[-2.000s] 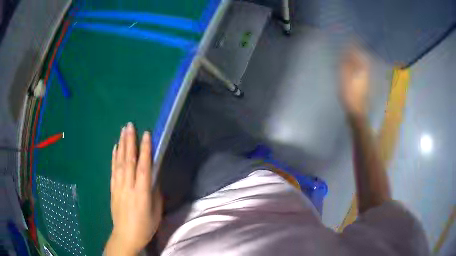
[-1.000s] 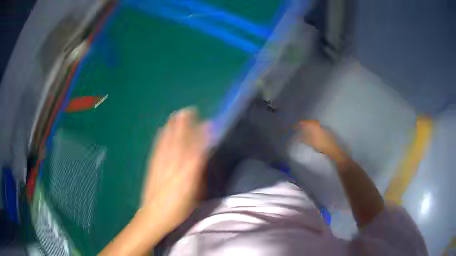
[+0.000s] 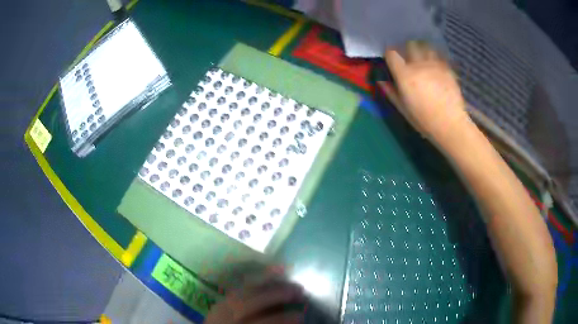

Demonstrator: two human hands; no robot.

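Observation:
A white blister tray (image 3: 244, 158) with rows of dark round units lies on a pale green mat (image 3: 345, 104) in the middle. A clear, dimpled plastic tray (image 3: 409, 253) lies on the bench at the lower right, with no discs visible in it. My right hand (image 3: 428, 88) reaches to the rear, its fingers at the lower edge of a greyish sheet (image 3: 380, 28); blur hides whether it grips. A dark, blurred shape at the bottom edge, in front of the mat, seems to be my left hand (image 3: 263, 300); its fingers cannot be made out.
A stack of white trays (image 3: 117, 76) with a few discs stands at the left. A grey-brown tray pile (image 3: 488, 76) is at the rear right. A red label (image 3: 329, 57) is behind the mat, a green label (image 3: 184, 281) at the front edge. Yellow tape (image 3: 76, 205) lines the left edge.
The view has swung from the floor and the bench's blue-taped end to the trays. My right hand has moved from over the floor to the greyish sheet at the rear.

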